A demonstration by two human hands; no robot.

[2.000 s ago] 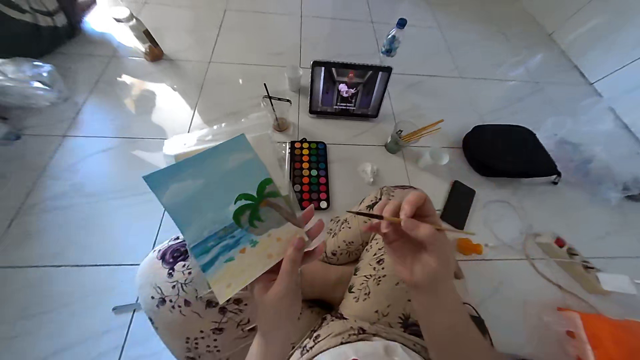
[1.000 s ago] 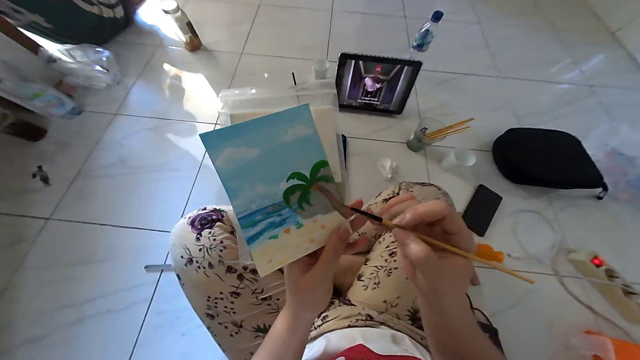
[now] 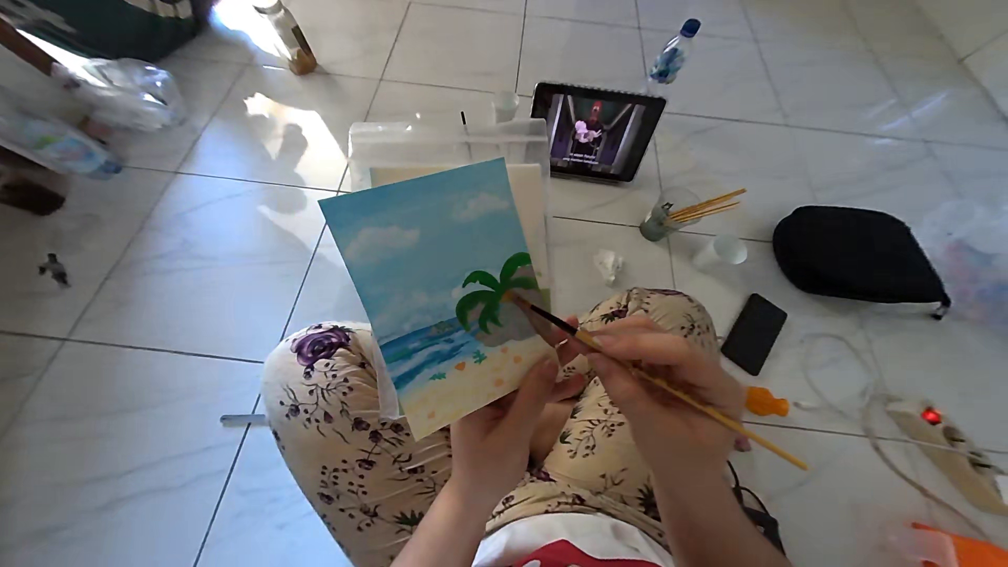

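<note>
My left hand grips the lower right edge of a painted beach scene with blue sky, clouds, waves, sand and a green palm tree. The painting is tilted above my crossed legs. A wooden-handled paintbrush is pinched in my right hand, its dark ferrule pointing up and left. The bristles meet the palm where its fronds join. Behind the painting lie pale sheets and a clear plastic sleeve. Whether the watercolour palette lies beneath them is hidden.
Beyond my knees stand a tablet, a water bottle, a glass jar with several brushes and a white cup. Crumpled tissue lies nearby. To the right are a black case, a phone and a power strip.
The brush, held away from the painting two seconds ago, now touches the palm. The painting and sheets now cover the area where the watercolour palette showed before.
</note>
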